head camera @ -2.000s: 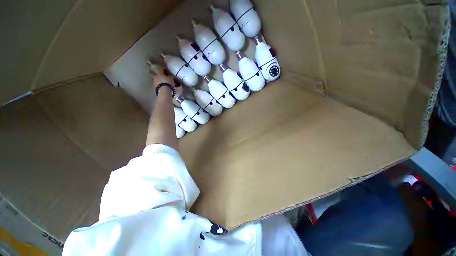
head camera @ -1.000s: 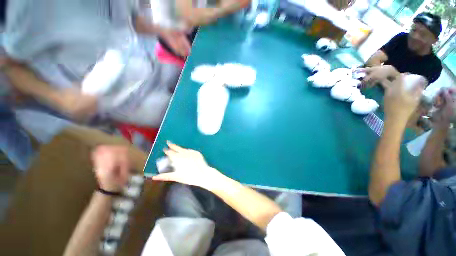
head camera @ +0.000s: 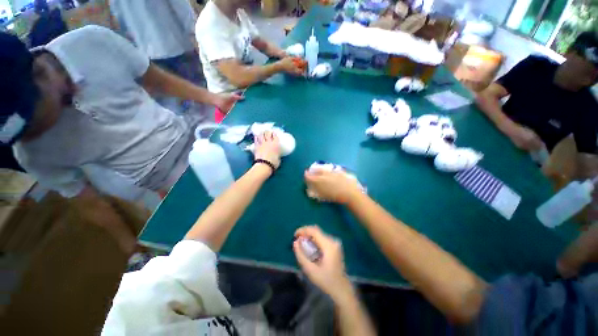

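Note:
My left hand (head camera: 267, 149), with a dark beaded bracelet, is over the table's left part with its fingers around a white bulb camera (head camera: 286, 142). Other white pieces lie against it, partly hidden by the hand. My right hand (head camera: 320, 254) is above the near table edge, slightly blurred. Its curled fingers hold a small crumpled greyish-white piece (head camera: 309, 249), which looks like the wiping cloth. A translucent wash bottle (head camera: 211, 168) with a bent spout stands left of my left hand.
A neighbour's hand (head camera: 334, 184) reaches in from the right onto a white camera. Several cameras (head camera: 426, 134) lie together right of centre on the green table (head camera: 262, 230). Nearby are a label sheet (head camera: 488, 190) and another bottle (head camera: 565, 203). People sit around; a brown carton (head camera: 52, 262) is lower left.
The view has turned from the carton to the table. My left hand has moved from the carton onto a camera on the table. The neighbour's hand now reaches in towards the middle.

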